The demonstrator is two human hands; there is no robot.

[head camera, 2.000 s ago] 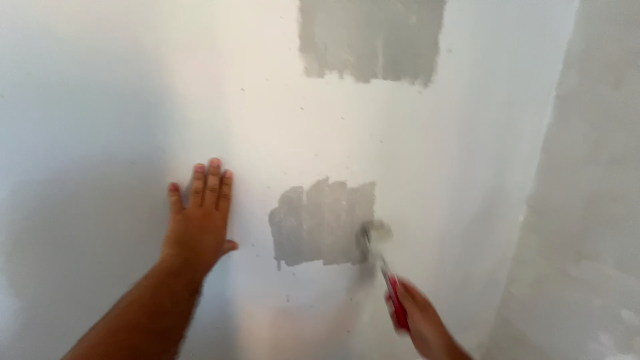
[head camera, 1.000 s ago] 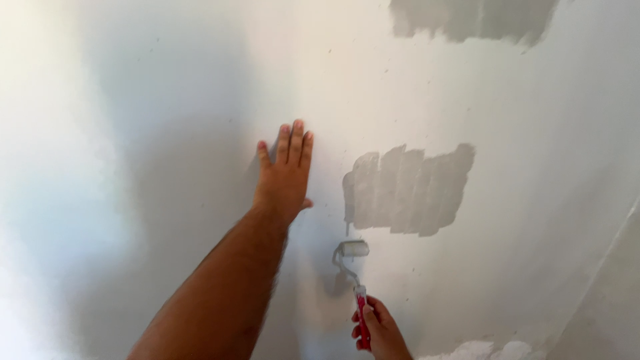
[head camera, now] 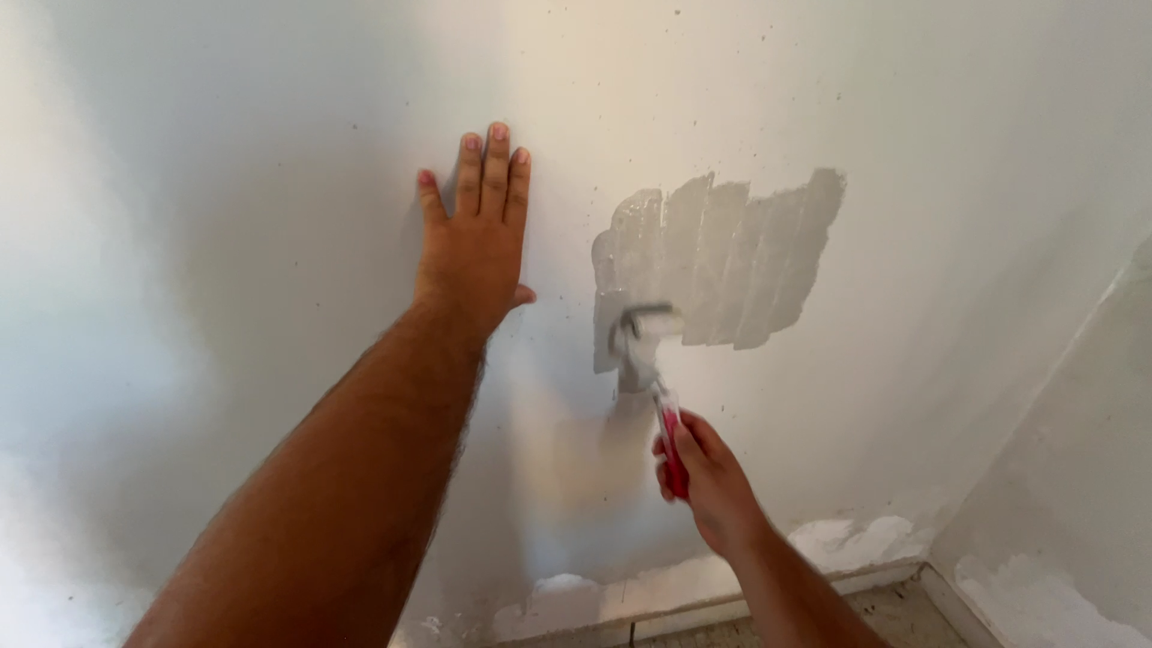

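Note:
My left hand (head camera: 472, 243) lies flat on the pale wall (head camera: 360, 180), fingers spread and pointing up. To the right of it, my right hand (head camera: 706, 468) grips the red handle of a small paint roller (head camera: 652, 324). The roller head is blurred and lies over the lower left part of a grey painted patch (head camera: 738, 261). That patch has streaked vertical strokes and ragged edges, and it looks wet in places. The underside of my left hand is hidden against the wall.
A side wall (head camera: 1071, 468) meets the painted wall in a corner at the right. A baseboard (head camera: 693, 616) runs along the bottom, with a bit of floor (head camera: 900, 616) showing beyond it. White filler patches (head camera: 855, 540) mark the wall just above the baseboard.
The grey patch now reaches lower on its left side. My right hand has moved the roller up from below the patch onto its lower left part. The view has shifted down.

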